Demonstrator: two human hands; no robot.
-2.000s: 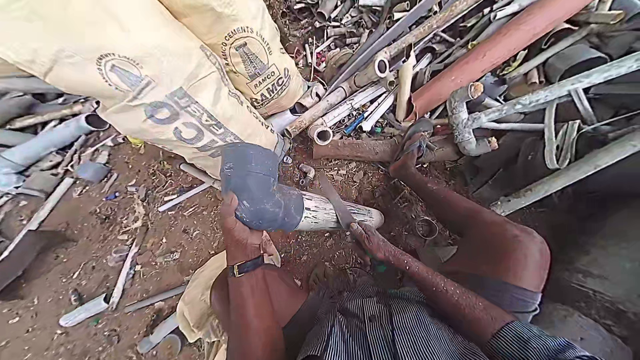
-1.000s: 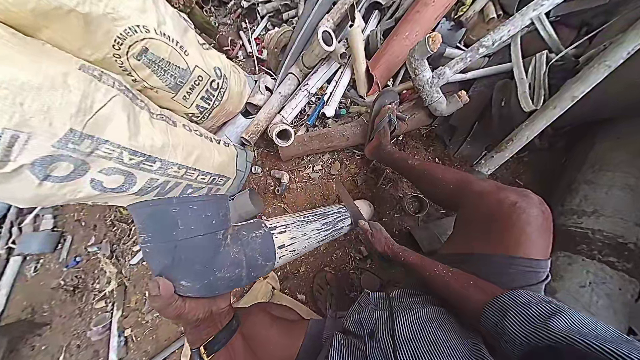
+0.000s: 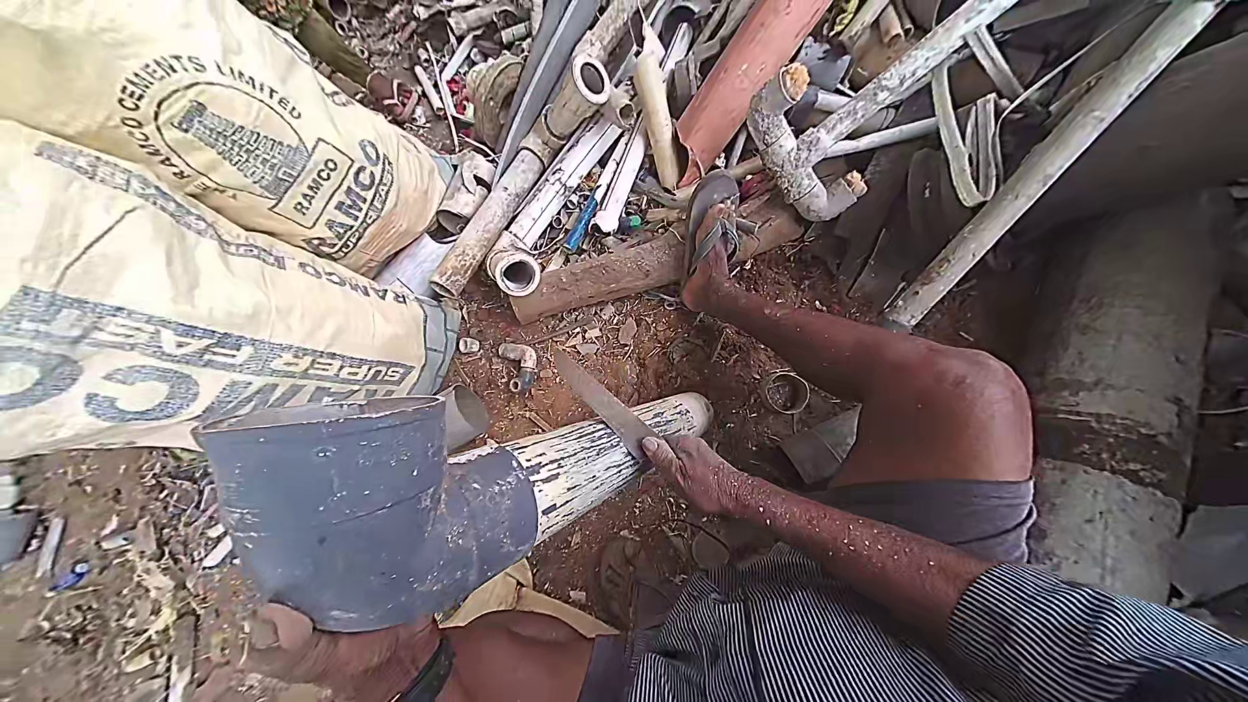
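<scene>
My left hand [image 3: 336, 648] holds a large grey plastic pipe elbow [image 3: 331, 507] from below, at the lower left. A pipe stub with a scraped, white-streaked surface [image 3: 575, 478] runs from the elbow up to the right and ends above bare soil. In my right hand [image 3: 692, 468] is a long flat metal blade [image 3: 595, 395], its handle hidden in my fist. The blade lies across the streaked pipe near its far end and points up and left. Whether its edge cuts into the surface cannot be told.
Printed cement sacks [image 3: 380, 214] stand at the left. Old pipes, an orange-red one [image 3: 746, 78] among them, are heaped at the top. My sandalled foot [image 3: 712, 234] rests by a brown pipe [image 3: 614, 278]. A small elbow fitting [image 3: 522, 361] lies on the soil.
The grey elbow and my left hand have moved left and down in view, and the elbow is tilted differently, its wide mouth now facing up. The blade remains at the pipe.
</scene>
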